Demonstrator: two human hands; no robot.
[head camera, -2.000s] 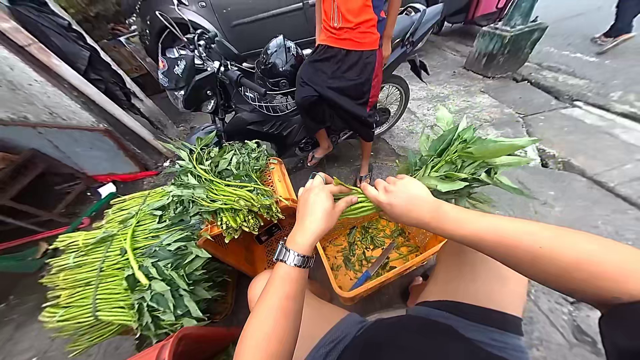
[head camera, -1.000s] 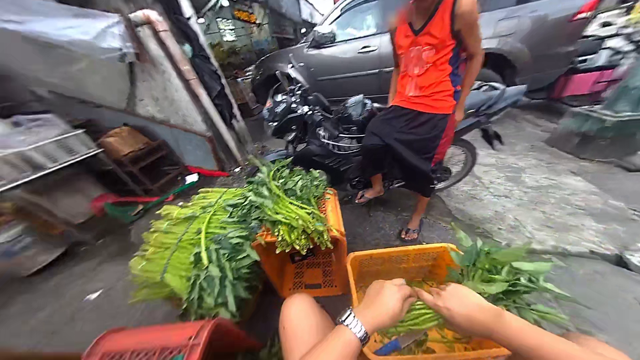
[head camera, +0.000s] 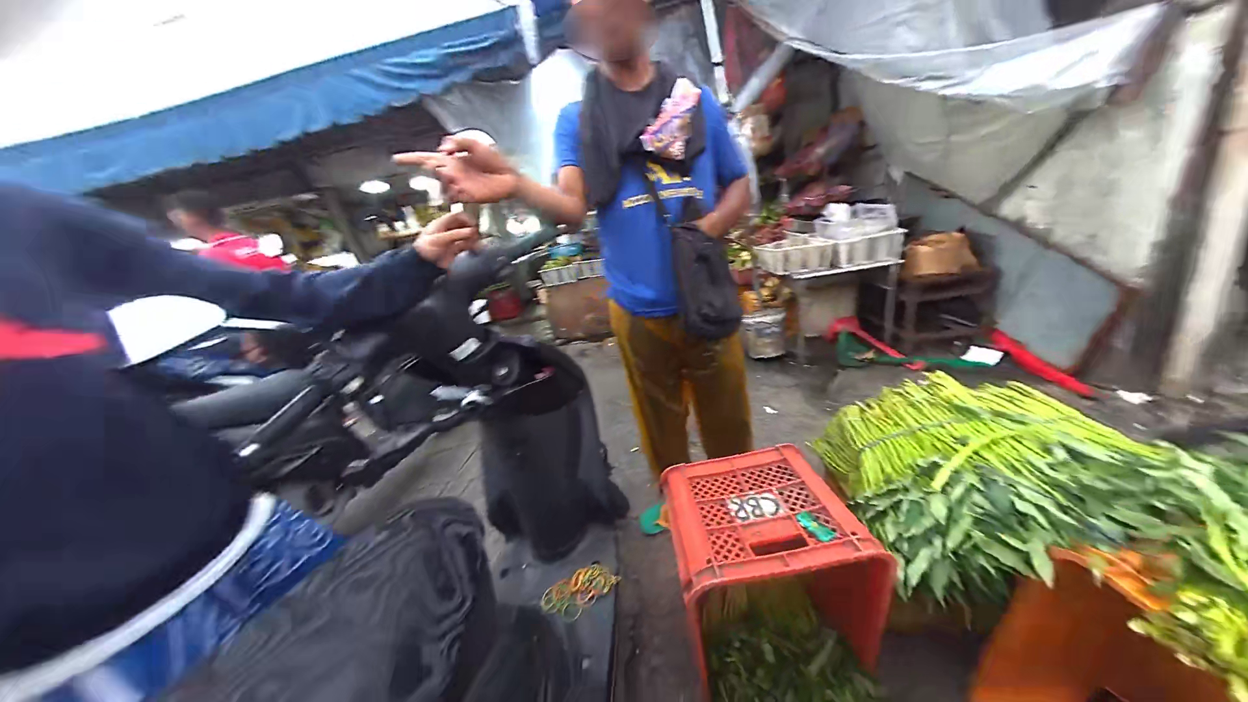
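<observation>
Neither of my hands shows in the head view; the view is turned to the left and blurred in parts. A red plastic crate (head camera: 780, 517) lies on its side at the lower middle, with leafy greens (head camera: 785, 653) inside it. Right of it rests a large stack of long-stemmed leafy greens (head camera: 985, 439). An orange crate (head camera: 1063, 634) stands at the lower right edge, with more leafy stems (head camera: 1204, 565) beside and over it. A small heap of rubber bands (head camera: 580, 591) lies on a dark flat surface left of the red crate.
A person in a blue shirt (head camera: 639, 249) stands behind the red crate, one hand raised. At the left, a person in dark clothing (head camera: 107, 468) sits on a motor scooter (head camera: 439, 341). White plastic baskets (head camera: 829, 249) stand on a table behind, near a wall.
The view has swung far to the left. My hands, which were at a bunch of greens over an orange crate, are out of view, as are that crate and the person in the orange shirt.
</observation>
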